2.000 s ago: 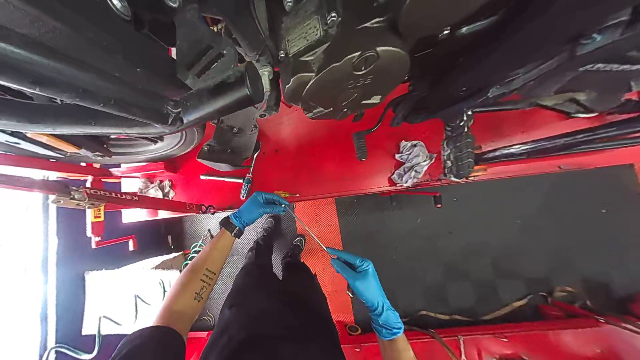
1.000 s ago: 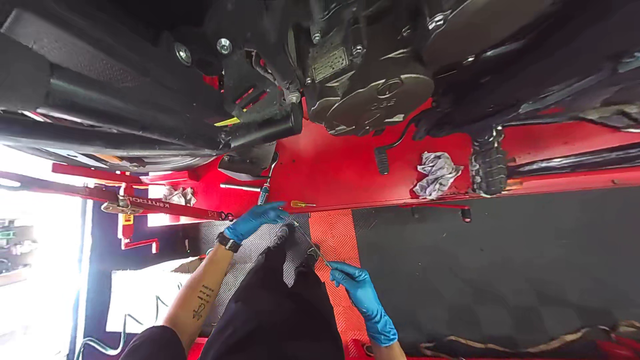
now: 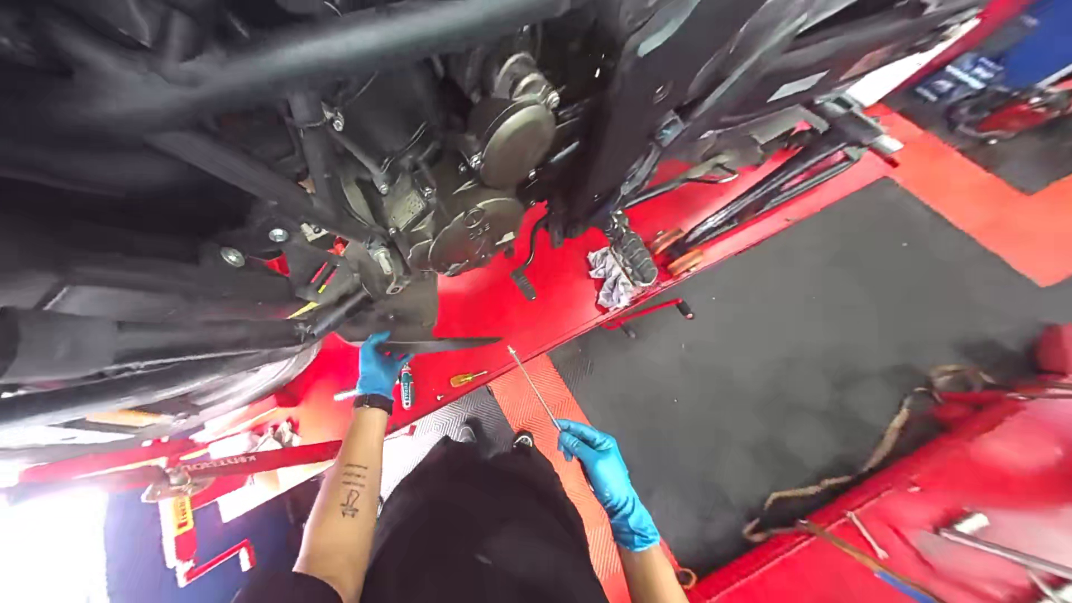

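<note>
My left hand (image 3: 379,368), in a blue glove, is at the edge of a dark panel (image 3: 394,318) low on the motorcycle; its fingertips are partly hidden, so its grip is unclear. In my gloved right hand (image 3: 596,469) is a thin metal rod (image 3: 534,389), pointing up and left over the edge of the red platform (image 3: 477,314). Just right of my left hand lies a tool with a teal handle (image 3: 407,387). A screwdriver with a yellow handle (image 3: 463,379) rests on the platform between the hands. The engine cover (image 3: 476,239) is above.
A crumpled cloth (image 3: 611,280) lies beside the footpeg (image 3: 634,254). A black foot lever (image 3: 523,283) hangs over the platform. A red bar with a black grip (image 3: 649,314) juts from the platform edge. At lower right, a red surface (image 3: 804,557) holds several tools.
My left hand has moved away from the rod, up to the dark panel. The rod remains in my right hand. The view has shifted and tilted strongly.
</note>
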